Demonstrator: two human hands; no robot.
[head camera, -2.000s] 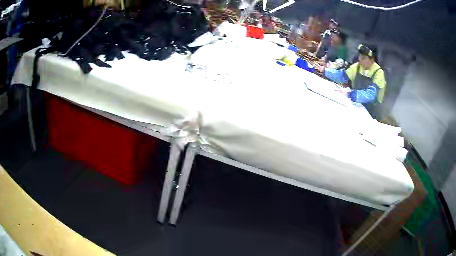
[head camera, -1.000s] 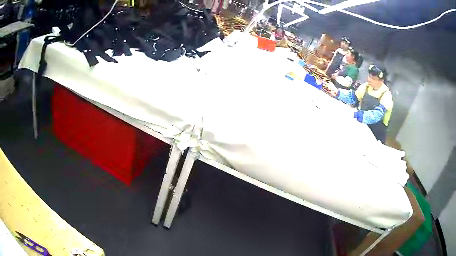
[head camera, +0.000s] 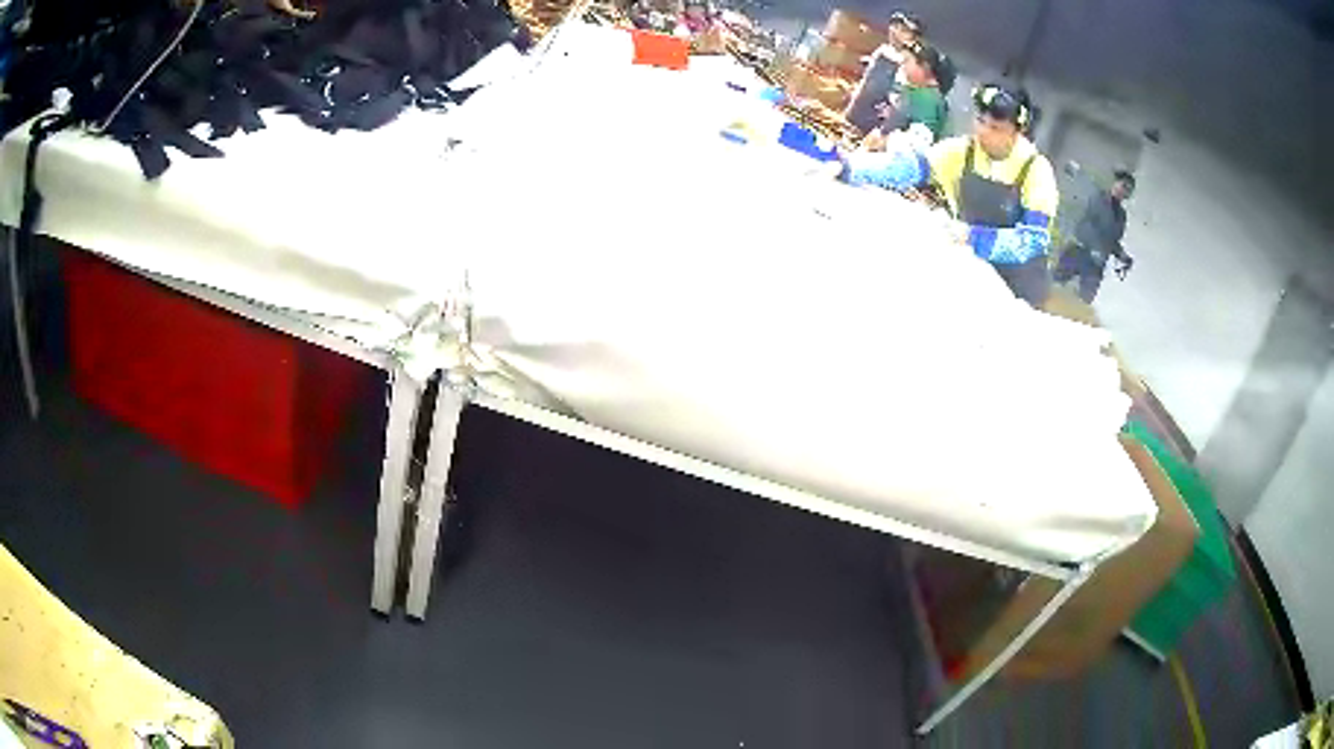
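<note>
Neither of my hands is in the picture. At the lower left, the tan work table shows its curved edge. Thread snips with purple grips lie on it, cut off by the picture's rim. A small pale, crumpled-looking thing lies near the table's corner; I cannot tell what it is.
A white-covered table stands across a dark aisle, with a heap of black strips on it and a red bin beneath. A person in yellow works at its far side; more people are behind. A green item is at right.
The view has shifted, so the white-covered table sits further left and higher. A walking person in dark clothes now shows at the right. The snips appear lower left than one second ago.
</note>
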